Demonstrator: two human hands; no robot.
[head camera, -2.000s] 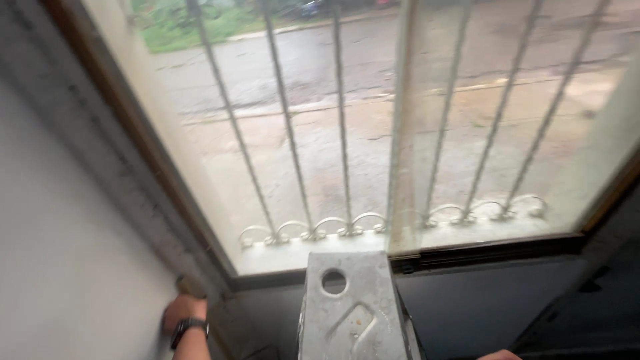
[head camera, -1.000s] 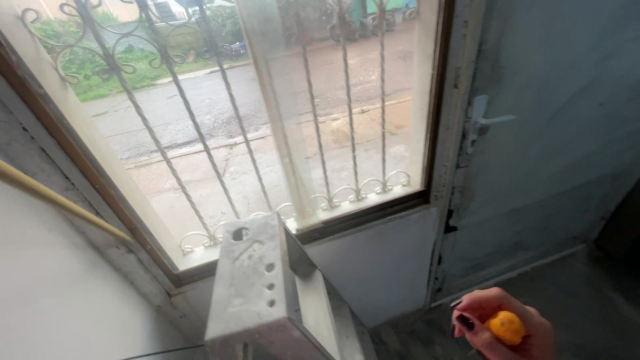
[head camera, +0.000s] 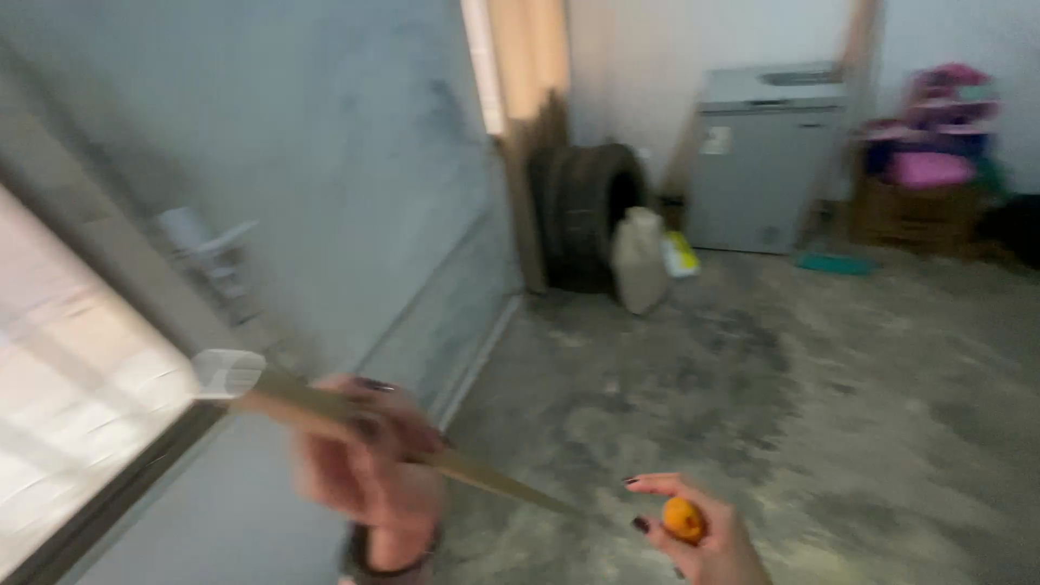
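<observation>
My left hand (head camera: 370, 455), with a dark band at the wrist, is closed around a long pale stick (head camera: 496, 479) that slants down to the right. A whitish translucent piece (head camera: 229, 374) sits at the stick's upper left end. Lower right, my right hand (head camera: 703, 528) holds a small round orange fruit (head camera: 683, 520) against the palm, with thumb and forefinger spread apart. Motion blur softens the left hand and the stick.
A grey-blue door (head camera: 366, 162) with a white handle (head camera: 207, 236) stands left, beside the window (head camera: 81, 390). Farther off are stacked tires (head camera: 581, 211), a pale sack (head camera: 640, 260), a grey appliance (head camera: 760, 171), a teal broom head (head camera: 835, 263) and a crate (head camera: 918, 211) with pink cloths.
The view has swung right, from the window to the door and floor. My left hand, at the wall two seconds ago, now grips the stick. The orange fruit is still in my right hand.
</observation>
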